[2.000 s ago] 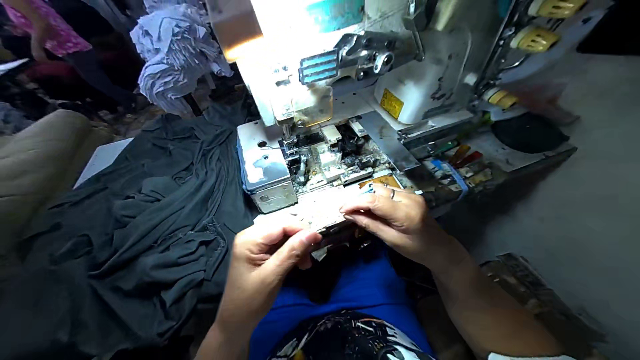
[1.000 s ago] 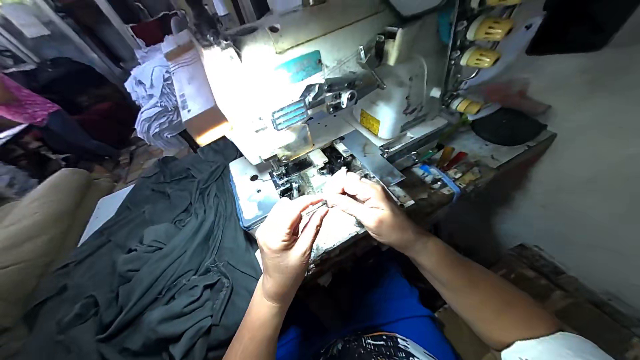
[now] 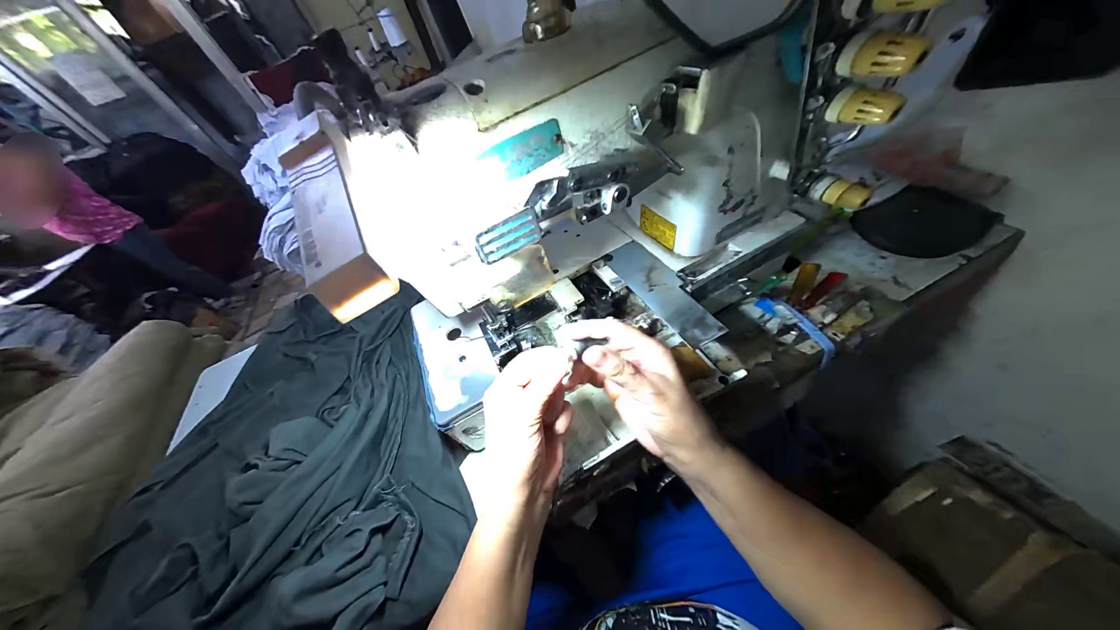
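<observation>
Both my hands meet in front of the opened bed of an industrial sewing machine (image 3: 604, 131). Between thumb and fingers, my right hand (image 3: 639, 381) pinches a small dark part (image 3: 591, 344) that I cannot identify. My left hand (image 3: 529, 416) has its fingertips together against the right ones; whether it grips something small is hidden by glare and fingers. Just beyond the hands lie the bare mechanism (image 3: 525, 324) and the metal cover plate (image 3: 451, 359) to its left. A dark green cloth (image 3: 341, 490) is heaped left of the machine.
Small tools, one with a red handle (image 3: 822, 289), lie right of the machine, near a black round pad (image 3: 926, 221). Yellow tension knobs (image 3: 884, 54) stand at the upper right. A cardboard box (image 3: 989, 542) is at lower right. A person in a pink top (image 3: 92, 210) is at far left.
The view has shifted, showing more of the machine's upper part. Both hands have lifted from the front edge of the machine bed. The small dark part now shows in the right fingers.
</observation>
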